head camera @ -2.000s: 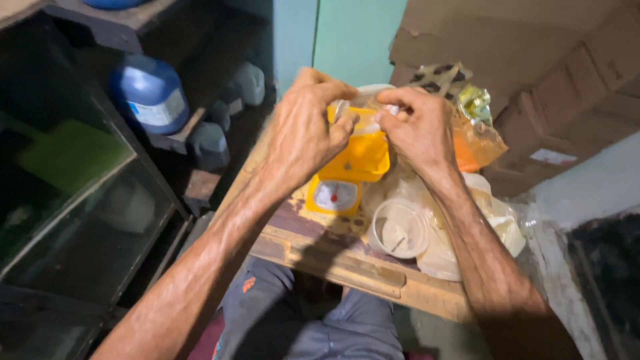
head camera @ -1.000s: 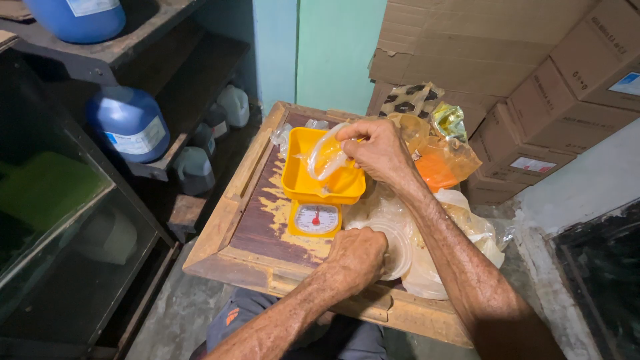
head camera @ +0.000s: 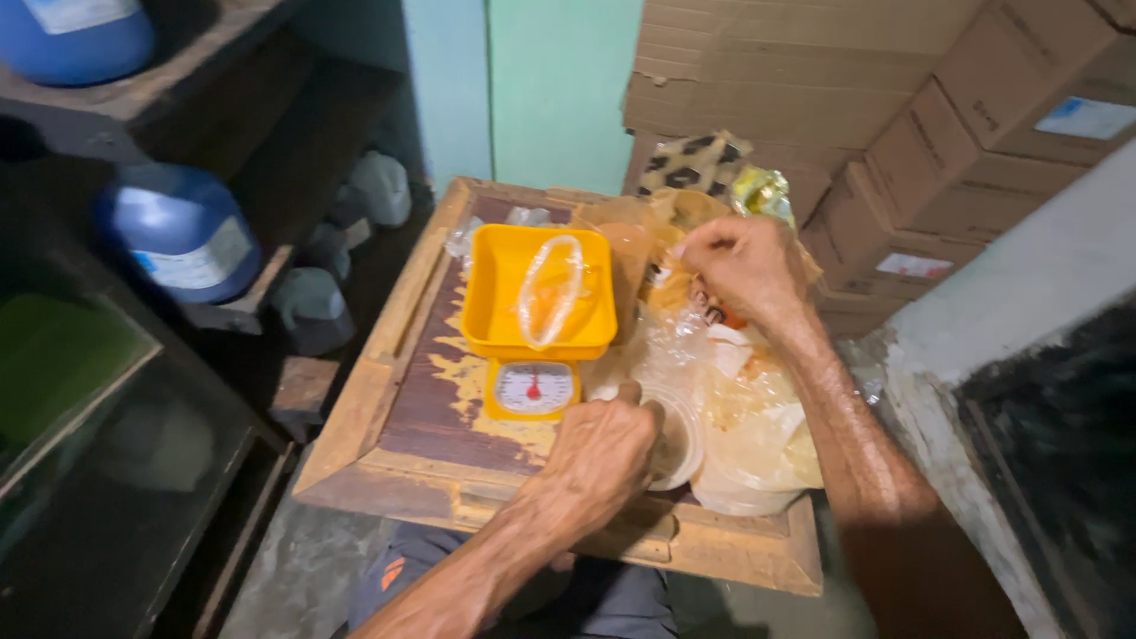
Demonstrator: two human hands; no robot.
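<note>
A yellow kitchen scale (head camera: 534, 389) with a round dial stands on the wooden table. On it sits a yellow rectangular tray (head camera: 484, 293), in which a clear plastic ring-shaped piece (head camera: 551, 291) lies tilted. My left hand (head camera: 612, 444) is at the rim of a round clear plastic tub (head camera: 683, 435), fingers curled; whether it grips the tub or something inside is hidden. Above the plastic bags right of the tray is my right hand (head camera: 750, 266), thumb and fingertips close together; I cannot tell if anything is between them. Crumpled clear plastic bags (head camera: 754, 417) lie beside the tub.
The table has a raised wooden frame (head camera: 399, 484). A patterned packet (head camera: 692, 164) and a shiny foil packet (head camera: 763, 193) lie at its back. Cardboard boxes (head camera: 941, 177) are stacked at the right. Dark shelves at the left hold blue containers (head camera: 182, 232) and pale plastic jugs (head camera: 311, 306).
My right hand has let go of the clear ring-shaped piece and moved right, away from the tray. The piece now rests in the tray. My left hand stays at the tub, where it was one second ago.
</note>
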